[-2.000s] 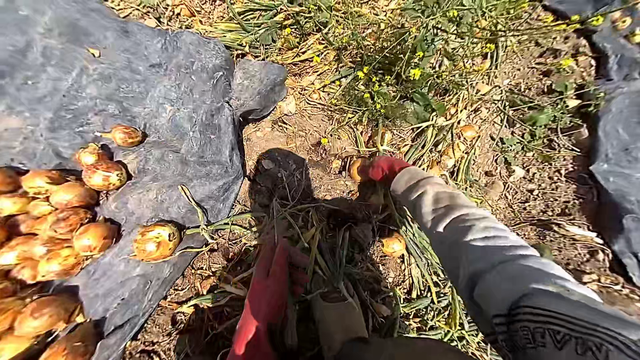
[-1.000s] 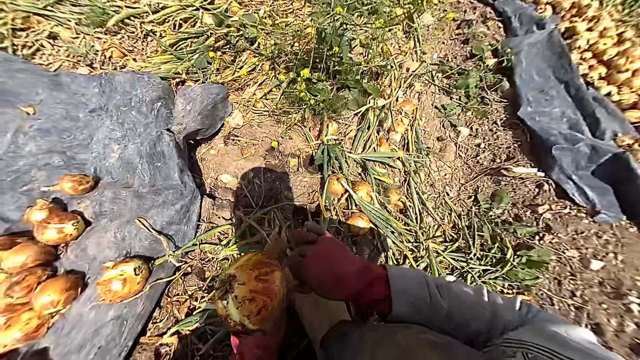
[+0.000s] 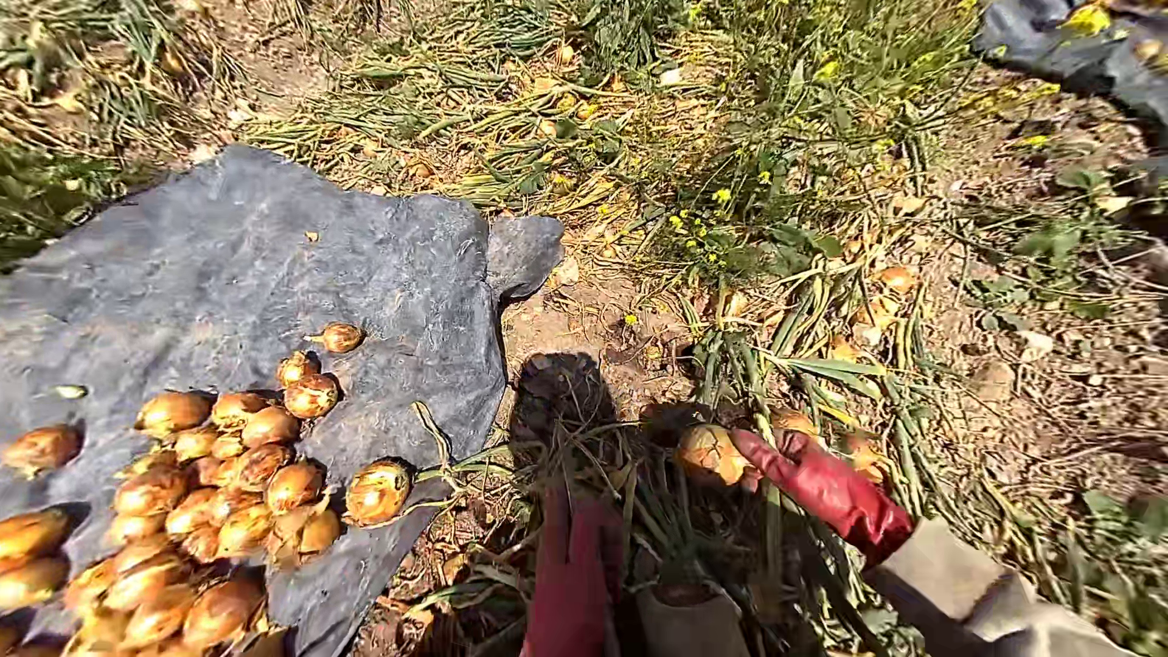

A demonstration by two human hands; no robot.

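Observation:
My right hand (image 3: pixel 826 488), in a red glove, reaches in from the lower right with its fingertips touching a yellow onion (image 3: pixel 714 454) on the ground. Whether the fingers close around it is not clear. Long green and dry onion tops (image 3: pixel 757 365) lie around it. My left hand (image 3: pixel 573 570), also red-gloved, is in shadow at the bottom middle, over dry stalks; its fingers are blurred and its grip cannot be made out. To the left, many onions (image 3: pixel 269 427) lie piled on a dark plastic sheet (image 3: pixel 401 274). One onion (image 3: pixel 378 493) with its stalk lies near the sheet's right edge.
More onions (image 3: pixel 899 279) lie among the leaves beyond my right hand. Weeds with yellow flowers (image 3: pixel 721 196) grow ahead. Another dark sheet (image 3: pixel 1049 46) is at the upper right. Bare soil (image 3: pixel 570 319) shows beside the near sheet.
A second ago both hands were together at a large onion low in view; now they are apart, my right hand out at an onion on the ground. The view has swung left.

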